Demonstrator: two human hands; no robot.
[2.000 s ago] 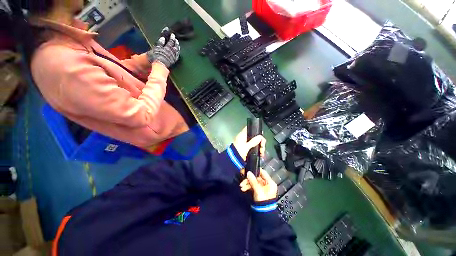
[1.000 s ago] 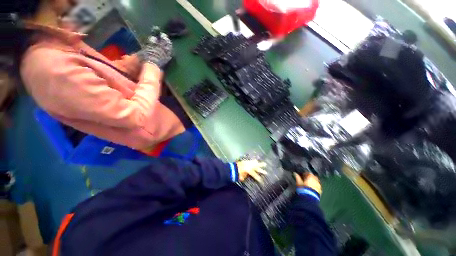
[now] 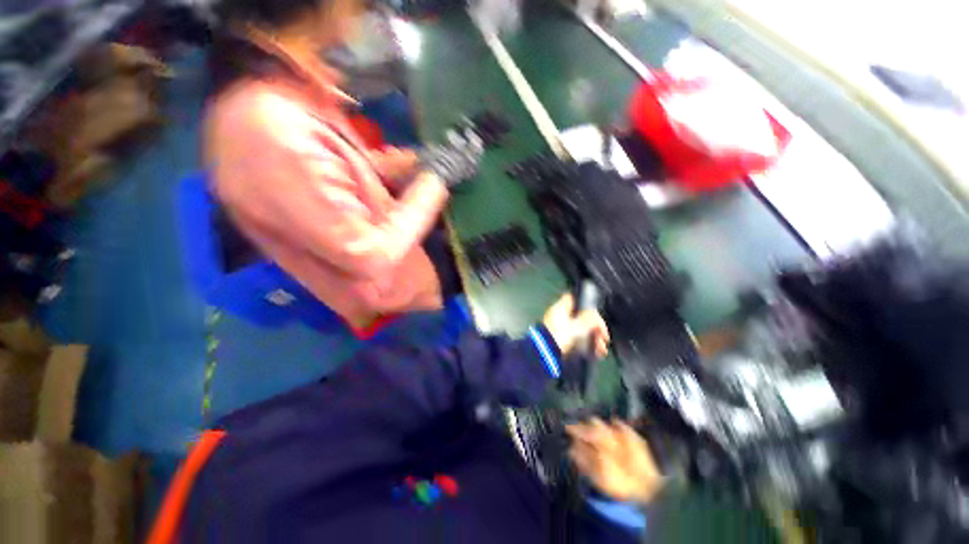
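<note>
The picture is blurred. My left hand (image 3: pixel 577 326), bare, is closed around a slim black remote control (image 3: pixel 588 296), whose end stands out past the fingers. My right hand (image 3: pixel 616 458), bare, is lower, over dark parts near the bench's front edge; blur hides whether it grips anything. Black remotes (image 3: pixel 531 441) lie near the front edge, partly behind my hands. A long overlapping pile of black remotes (image 3: pixel 616 239) runs along the green bench beyond my left hand.
A co-worker in a pink-orange jacket (image 3: pixel 308 191) sits alongside, gloved hands by a small group of remotes (image 3: pixel 499 253). A red bin (image 3: pixel 696 133) stands farther back. Shiny bags of black parts (image 3: pixel 882 351) lie at the right. A blue crate (image 3: pixel 228 276) is on the floor.
The view has swung, so the scene sits farther right and lower. My left hand, spread over the laid-out remotes a second ago, now holds one. My right hand has moved off the small-parts heap.
</note>
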